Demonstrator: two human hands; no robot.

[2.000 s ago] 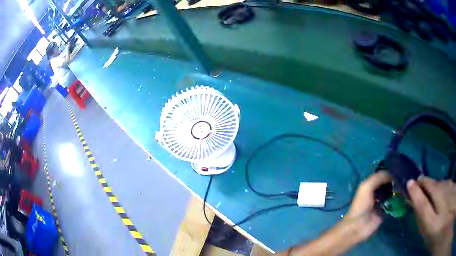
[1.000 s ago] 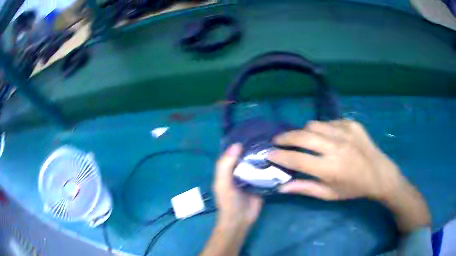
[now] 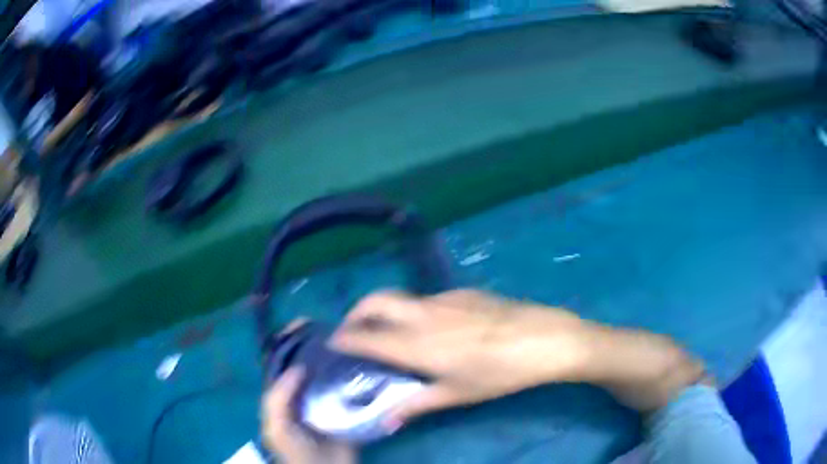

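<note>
The black headphones (image 3: 340,210) are held above the blue-green bench, with the band arching away from me. A round, shiny plate (image 3: 354,399) shows on the cup nearest me, with bright glare on it. My left hand (image 3: 295,421) grips the cup's left and lower edge, and is partly cut off by the bottom of the picture. My right hand (image 3: 435,349) lies over the cup's upper right side, fingers on its rim and thumb at the lower edge. The picture is blurred, so the plate's seating and any electronics cannot be made out.
A black headphone set (image 3: 195,181) lies on the raised green ledge (image 3: 381,136), another (image 3: 712,38) at its far right. Piled dark headphones are at the upper left. The fan (image 3: 68,442), white adapter (image 3: 243,455) and its cable are at the lower left. A white scrap (image 3: 168,366) lies on the bench.
The view has swung right since two seconds ago, so the fan and adapter now sit at the lower left edge. The green board seen earlier no longer shows; a shiny plate shows on the cup.
</note>
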